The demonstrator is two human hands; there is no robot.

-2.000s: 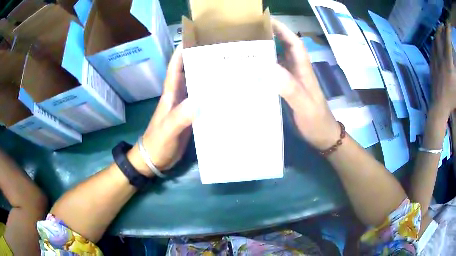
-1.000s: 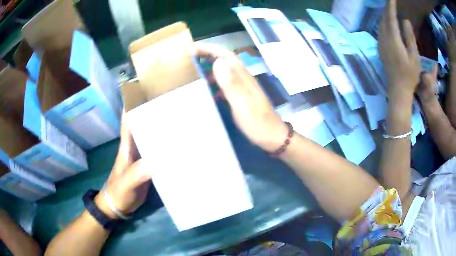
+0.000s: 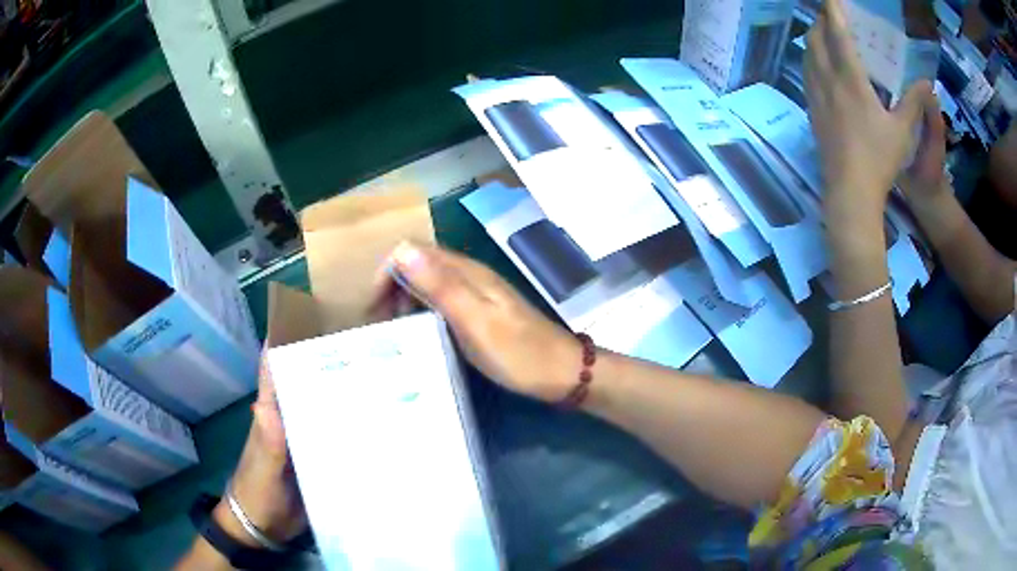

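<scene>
An erected carton (image 3: 385, 446) stands in front of me, its white face towards me and its brown lid flap raised at the back. A narrow brown side flap stands up at its left. The carton's lower end is cut off by the frame edge. My left hand (image 3: 268, 468) holds the carton's left side, partly hidden behind it. My right hand (image 3: 491, 323) is at the carton's top right, fingers over the opening in front of the lid flap; whether they grip a flap is unclear.
Several open cartons (image 3: 167, 323) stand at the left. Overlapping flat blanks (image 3: 591, 167) lie at the right on the green table (image 3: 558, 468). An upright carton (image 3: 736, 45) stands behind them. A pale metal post (image 3: 212, 100) is at the back. A neighbour's hands (image 3: 859, 134) hold a carton at the right.
The view has turned right and up, so the held carton sits lower and further left. My right hand has moved from the carton's right side to its opening.
</scene>
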